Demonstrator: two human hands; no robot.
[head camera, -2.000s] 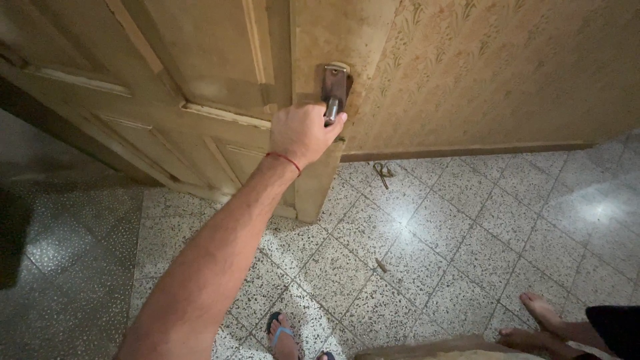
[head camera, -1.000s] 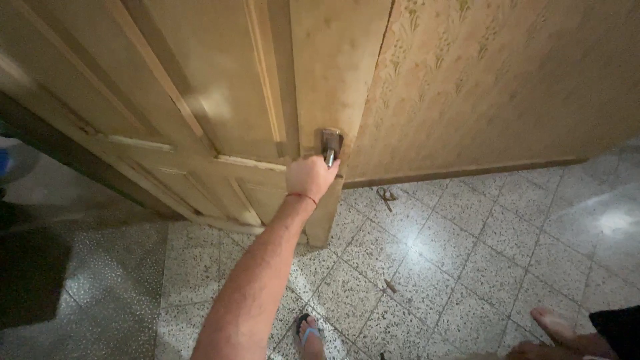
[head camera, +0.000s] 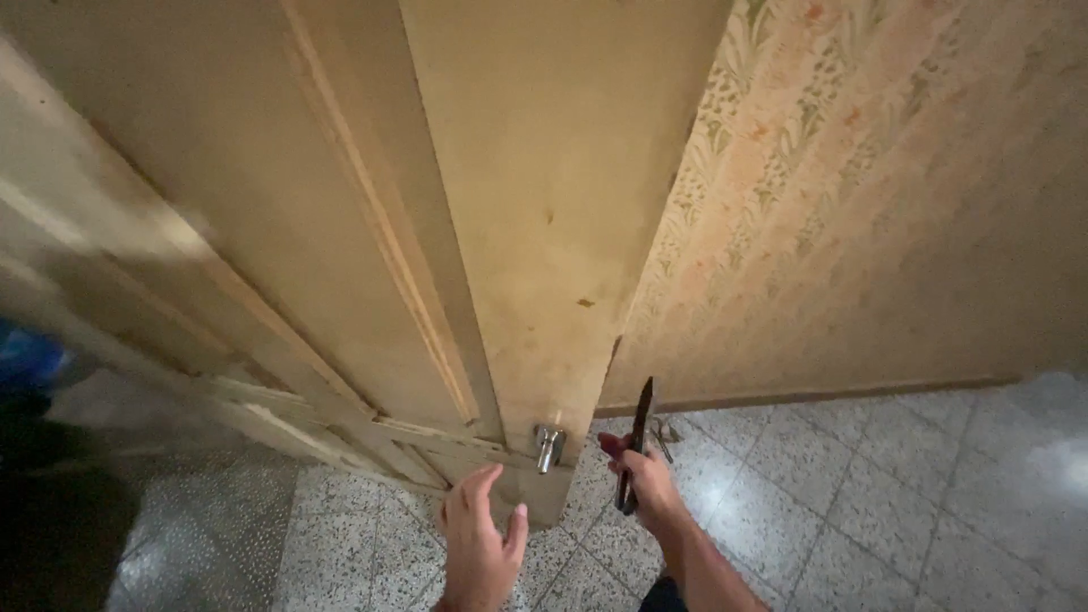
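A cream painted panelled wooden door (head camera: 544, 212) fills the upper middle of the view, and a metal door handle (head camera: 548, 446) sits low on its edge stile. My left hand (head camera: 484, 531) is just below and left of the handle, fingers apart, holding nothing. To the right of the door edge, my right hand (head camera: 648, 484) grips a dark flat metal plate (head camera: 644, 416), long and narrow, held roughly upright; it looks like a handle's backplate, but its exact kind is unclear. Something dark red shows by the fingers of that hand.
Patterned wallpaper (head camera: 816, 170) covers the wall at right, above a brown baseboard (head camera: 816, 398). Behind my right hand, a small metal object (head camera: 667, 432) lies on the speckled tile floor (head camera: 790, 493). A blue item (head camera: 25, 355) shows at far left.
My left hand has let go of the door handle and moved below it. My right hand has come into view with the dark metal plate. The view has tilted up the door.
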